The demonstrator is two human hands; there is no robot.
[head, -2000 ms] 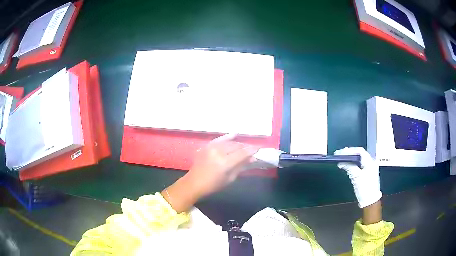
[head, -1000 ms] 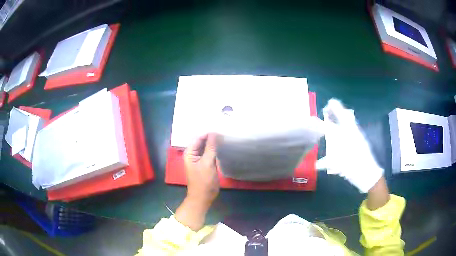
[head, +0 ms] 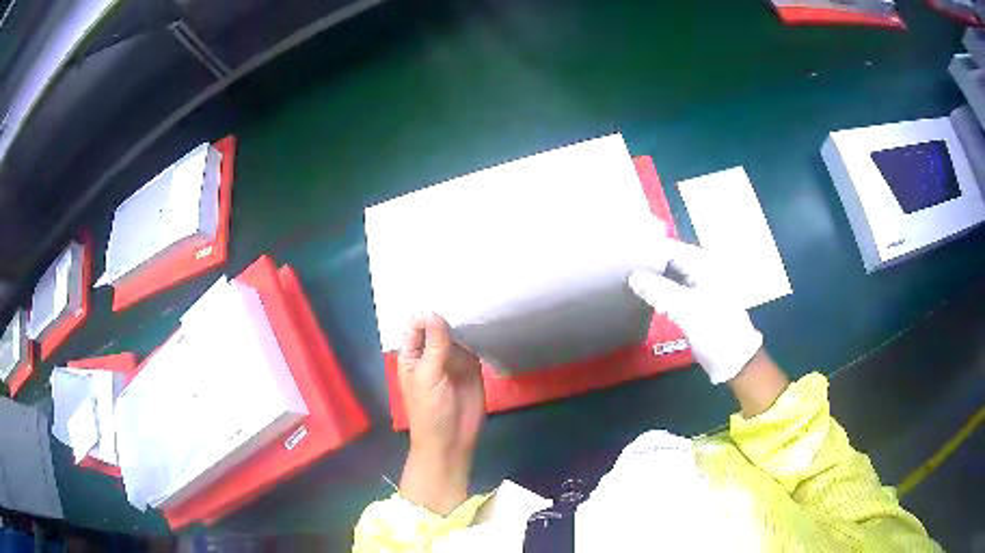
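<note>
A sleeve-wrapped tablet [head: 572, 324], greyish white and tilted, is held between both hands over the near part of a white box base [head: 497, 205]. The box base sits on a red carrier board [head: 540, 386]. My left hand [head: 441, 378], bare, grips the wrapped tablet's left end between thumb and fingers. My right hand [head: 697, 308], in a white glove, holds its right end. The tablet's far edge is hard to tell from the white box. A narrow white card [head: 737, 235] lies on the green belt right of the box.
White boxes with loose film stand on red boards at left, the nearest being a filled box [head: 211, 394]. A white lid with a dark blue picture [head: 918, 178] lies at right. More boxes are at the top right. A dark rail [head: 205, 65] runs along the upper left.
The view has turned and shifted. My right hand has come from over the white card to the wrapped tablet's right end and grips it. My left hand keeps its hold.
</note>
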